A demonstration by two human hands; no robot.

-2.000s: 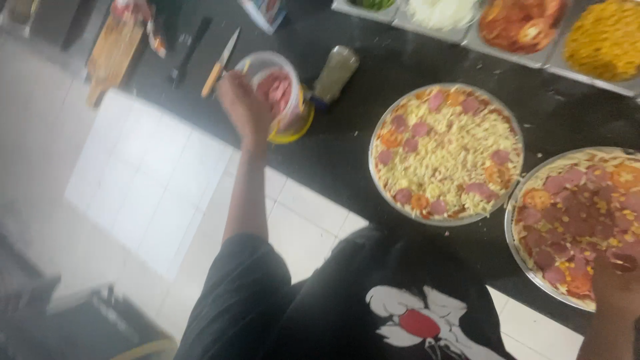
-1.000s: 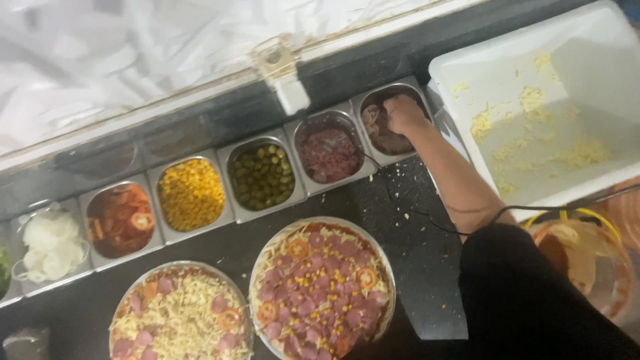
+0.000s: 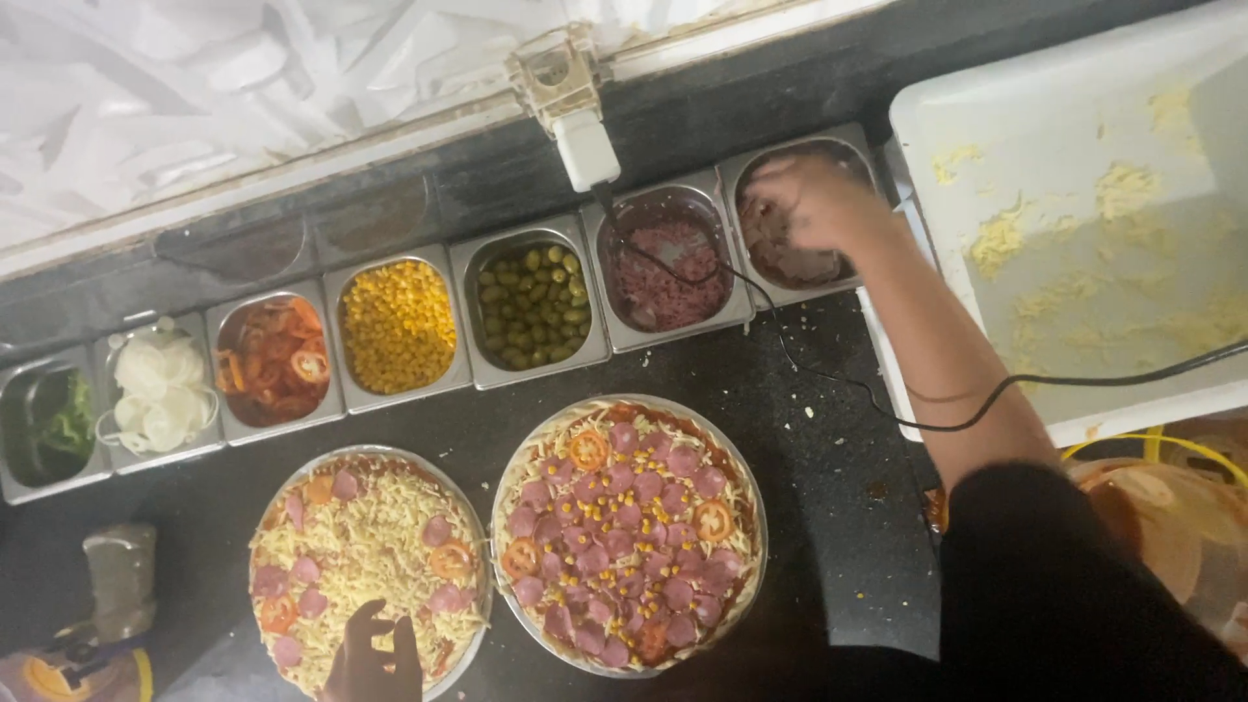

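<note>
My right hand (image 3: 814, 205) reaches into the steel pan of dark brown sliced topping (image 3: 795, 255) at the end of the row; it is blurred, and its fingertips are partly hidden. Over the lower edge of the left pizza (image 3: 366, 536) is my left hand (image 3: 375, 653), its fingers curled apart with nothing visible between them. That pizza bears shredded cheese, sausage slices and tomato around its outer part. Beside it, the right pizza (image 3: 629, 536) is covered with sausage slices, corn and some tomato. Both lie on round metal pans.
Steel pans hold shredded meat (image 3: 673, 268), green olives (image 3: 533, 304), corn (image 3: 398, 327), tomatoes (image 3: 278, 361), onion (image 3: 161, 385) and greens (image 3: 63, 424). A black cord (image 3: 829, 375) crosses the counter and a white bin (image 3: 1082, 234) with shredded cheese. A shaker (image 3: 122, 580) lies at left.
The view has swung right since the first frame. One hand was at a tub of pink meat then; my right hand has been at the dark topping pan since the second. My left hand has come into view.
</note>
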